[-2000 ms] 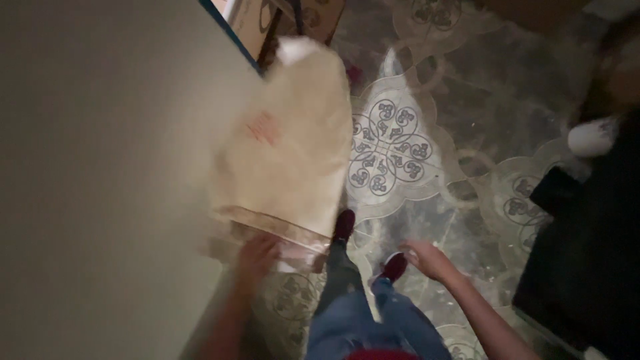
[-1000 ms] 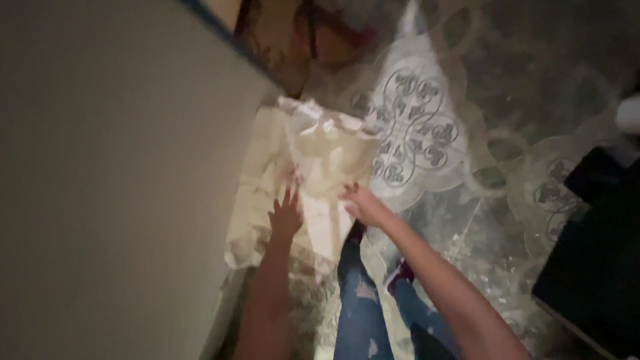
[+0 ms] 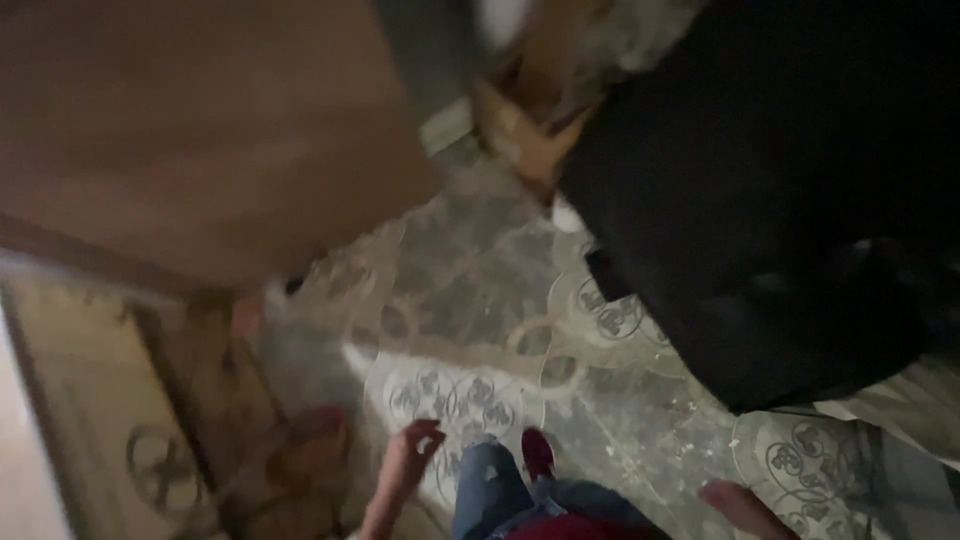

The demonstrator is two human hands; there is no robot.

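Observation:
My left hand [image 3: 411, 450] hangs beside my left leg over the patterned tile floor [image 3: 472, 277], its fingers loosely curled with nothing in them. At the lower right, my right hand [image 3: 724, 499] is also over the floor, blurred and partly seen; whether its fingers are apart is unclear. Between the hands are my blue jeans [image 3: 487, 487] and a dark red shoe [image 3: 537, 452]. The cream paper sack or bag of the earlier frames is not in sight.
A large brown panel [image 3: 210, 127] fills the upper left. Below it stand cardboard boxes [image 3: 112, 390]. A large black covered object [image 3: 750, 187] takes up the right side. An open cardboard box [image 3: 525, 135] lies at the top centre.
Both hands have let go of the cream sack or bag, which they touched one second ago, and are now apart at my sides. The view has swung strongly to the right.

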